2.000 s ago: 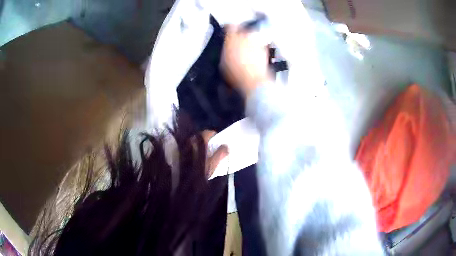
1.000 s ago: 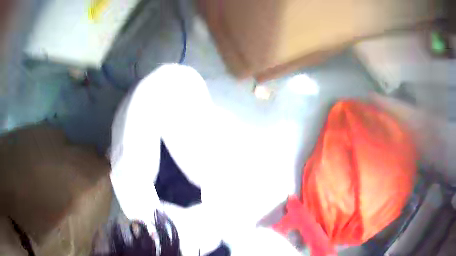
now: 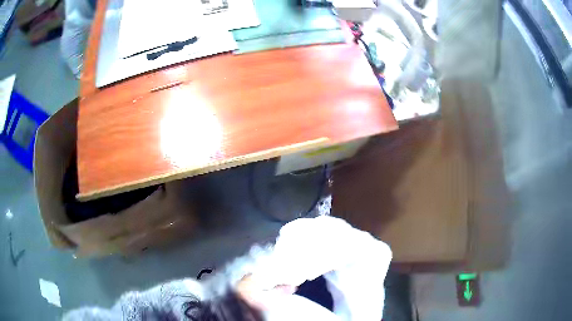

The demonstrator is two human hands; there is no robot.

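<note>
A white sack (image 3: 342, 251) bulges at the bottom centre, overexposed, with dark contents (image 3: 317, 291) showing in its opening. My left hand (image 3: 256, 294), partly hidden by hair, is at the sack's left side with its fingers closed on the white material. Its fluffy grey sleeve comes in from the lower left. My right hand is not in view. A short black strap piece (image 3: 170, 49) lies on the white bed at the far left of the table.
A reddish-orange table (image 3: 263, 94) spans the top. A cardboard box (image 3: 125, 229) with dark contents stands below its left corner, a blue stool (image 3: 24, 128) beyond. A large brown box (image 3: 401, 200) stands to the right. White tangled material (image 3: 407, 56) lies beyond the table's right edge.
The view has swung from the floor and the orange-red bag, now out of sight, up to the table. The right sleeve seen two seconds ago is gone from view.
</note>
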